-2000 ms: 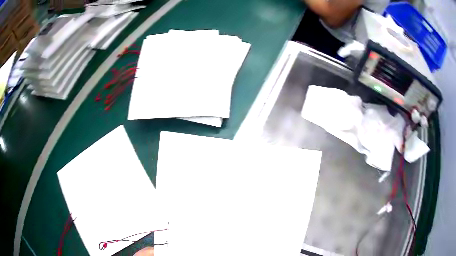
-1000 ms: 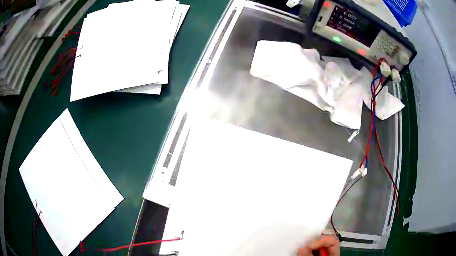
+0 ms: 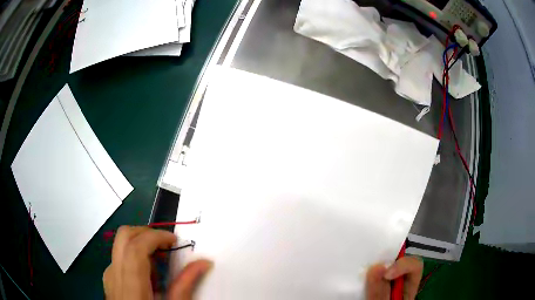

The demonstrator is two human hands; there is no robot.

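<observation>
A large white panel [image 3: 305,170] lies over the framed light box [image 3: 270,41], its back side up. A short red lead [image 3: 173,223] and a black lead [image 3: 176,248] leave its left edge from small solder pads. My left hand [image 3: 144,263] is at that edge, thumb on the panel and fingers around the leads; they hide part of the wires. My right hand [image 3: 396,278] is at the panel's lower right edge, closed around a red test probe [image 3: 399,275]. Its lower part is cut off by the picture's edge.
Another white panel [image 3: 70,176] lies on the green bench [image 3: 141,111] at left. A stack of panels [image 3: 129,29] is behind it. A crumpled white cloth [image 3: 375,44] lies on the light box. The bench tester [image 3: 469,17] and its cables [image 3: 447,88] are at upper right.
The panel now lies farther right over the light box. My left hand has come to its left edge at the leads. The view has shifted, so the tester is mostly cut off.
</observation>
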